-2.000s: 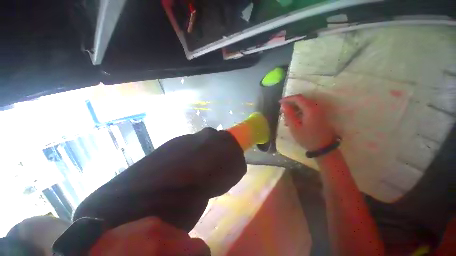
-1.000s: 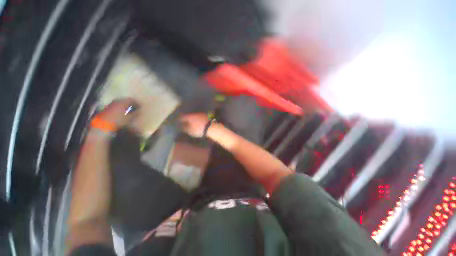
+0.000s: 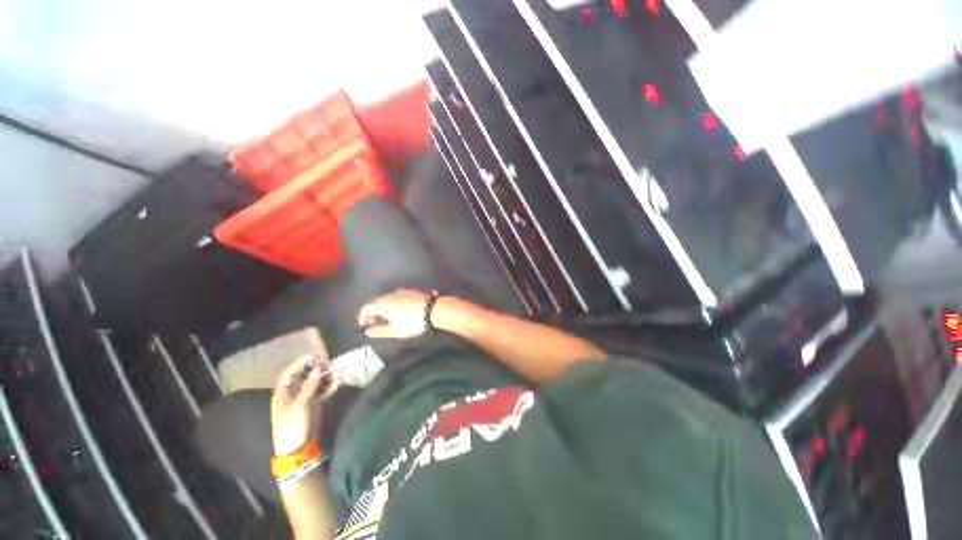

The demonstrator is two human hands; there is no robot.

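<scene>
My left hand (image 3: pixel 295 396), with an orange band at the wrist, is at the lower left over my lap. Its fingers are closed around a small dark device (image 3: pixel 307 375), mostly hidden by the fingers. A whitish paper slip (image 3: pixel 357 367) shows just beside these fingers; whether they touch it is unclear. My right hand (image 3: pixel 397 314), with a dark bracelet, is above and to the right, palm side partly hidden. Its fingers are loosely curled, with a small dark spot between them; blur hides whether it holds anything.
Black rack shelves (image 3: pixel 591 158) with pale edges and red lights rise at the right; more shelves (image 3: pixel 95 422) stand at the left. Orange-red crates (image 3: pixel 306 200) and a black case (image 3: pixel 158 243) are ahead. A pale block (image 3: pixel 269 361) is beyond my left hand. White paper (image 3: pixel 833 63) hangs upper right.
The view has swung round from the pale surface to the crates and racks. My hands now show closer to my torso, the right one above the left. The paper slip has come into view.
</scene>
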